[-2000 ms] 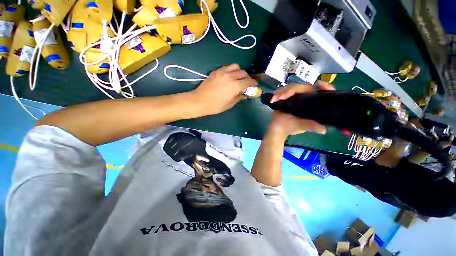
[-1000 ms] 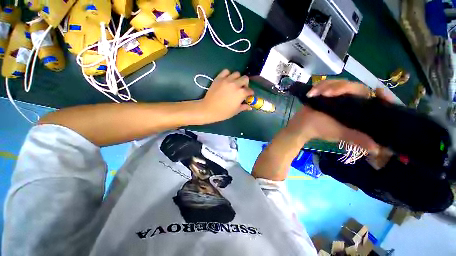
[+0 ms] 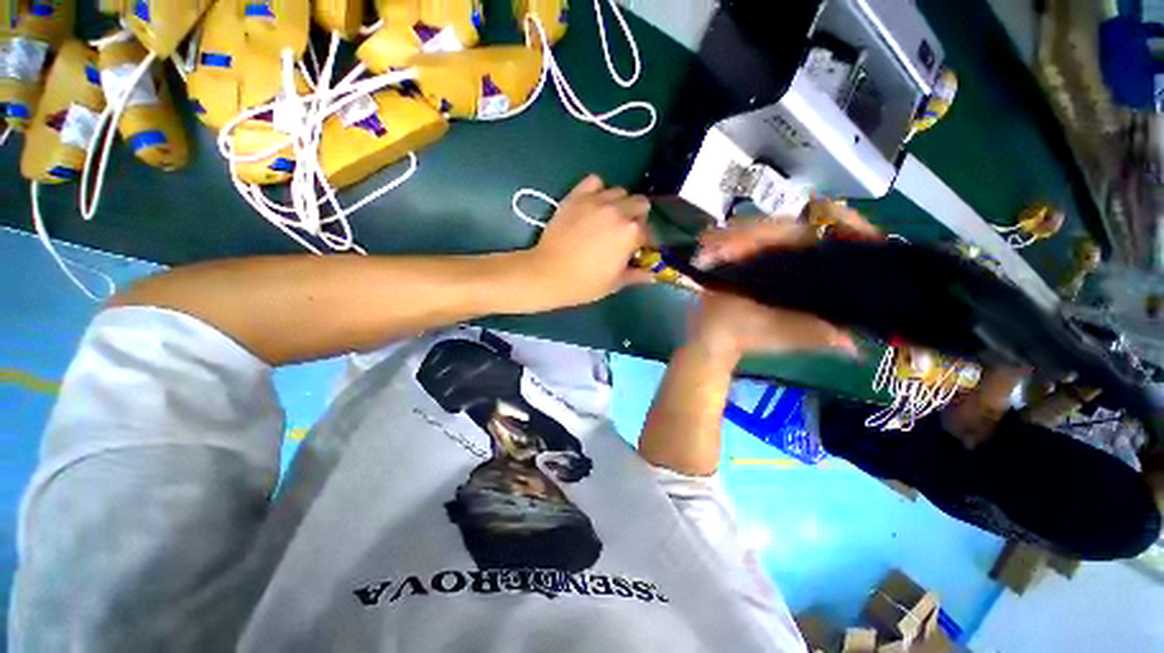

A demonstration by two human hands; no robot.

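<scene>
My left hand point(image 3: 594, 242) is closed around a small yellow unit point(image 3: 654, 264); only its end shows from the fist, and a white cord loop point(image 3: 532, 204) sticks out behind the hand. My right hand point(image 3: 766, 287) holds a long black electric screwdriver point(image 3: 881, 287), blurred, with its tip pointing left at the end of the unit. Whether the tip touches the unit is hard to tell. The silver-grey screw feeder point(image 3: 830, 128) stands just beyond my right hand.
A heap of yellow units point(image 3: 383, 134) with tangled white cords lies at the upper left on the dark green bench point(image 3: 472, 230). More units point(image 3: 938, 370) lie at right by a person in black point(image 3: 996, 472). Cardboard boxes point(image 3: 900, 606) sit on the blue floor at lower right.
One second ago the screwdriver tip was at the feeder's pick-up plate. It has moved left and down to the unit. My left hand still holds the unit in nearly the same place.
</scene>
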